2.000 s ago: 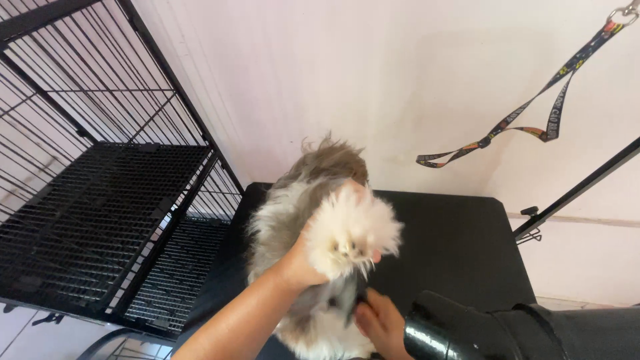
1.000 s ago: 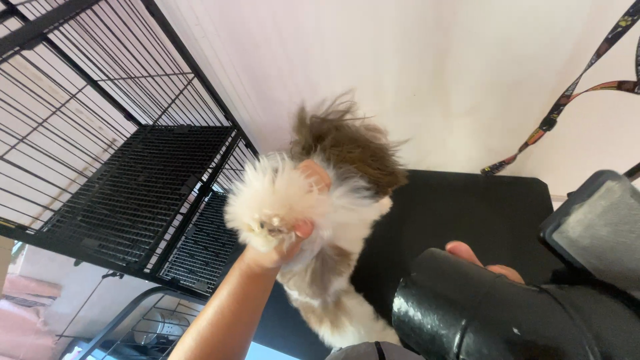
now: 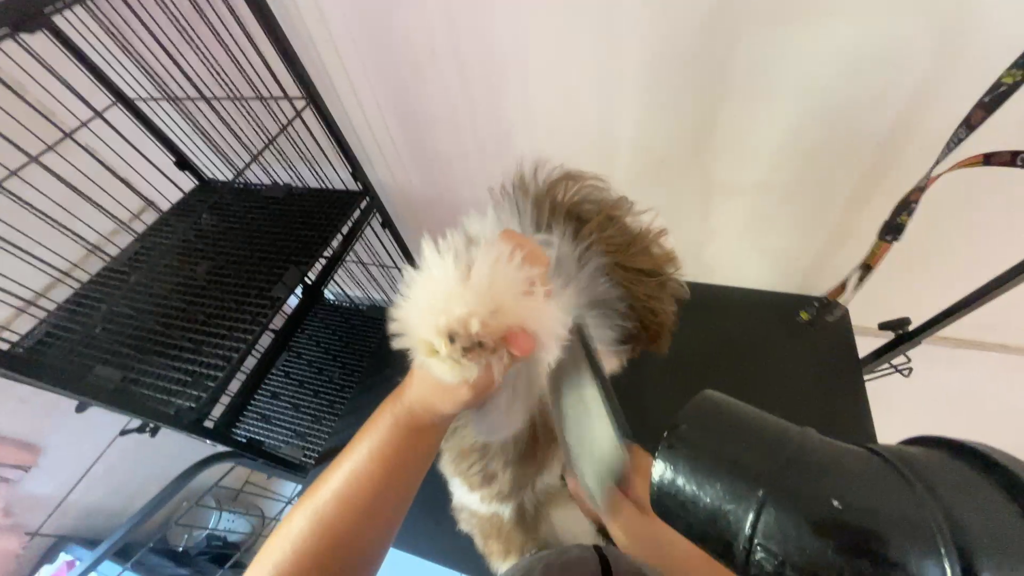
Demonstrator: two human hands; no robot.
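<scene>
A long-haired animal with white and brown fur (image 3: 512,456) is on a black table (image 3: 760,360). My left hand (image 3: 480,376) grips a fluffy white-furred paw, with dark pads or claws facing me and fingertips showing through the fur. My right hand (image 3: 624,496) holds a flat grooming tool (image 3: 588,416), blurred, which looks like a brush; its dark edge touches the fur just right of the paw. A black dryer nozzle or hose (image 3: 768,480) comes in from the lower right, beside my right hand. The animal's head cannot be clearly told.
A black wire cage with slatted shelves (image 3: 192,296) stands at the left. A patterned grooming loop (image 3: 904,216) hangs at the right, near a black metal arm (image 3: 952,324) by the table. A pale wall (image 3: 720,104) is behind. Another wire frame (image 3: 216,512) shows at the lower left.
My right hand, partly hidden behind the black hose one second ago, has moved left with the tool to the fur. My left hand still grips the white-furred paw.
</scene>
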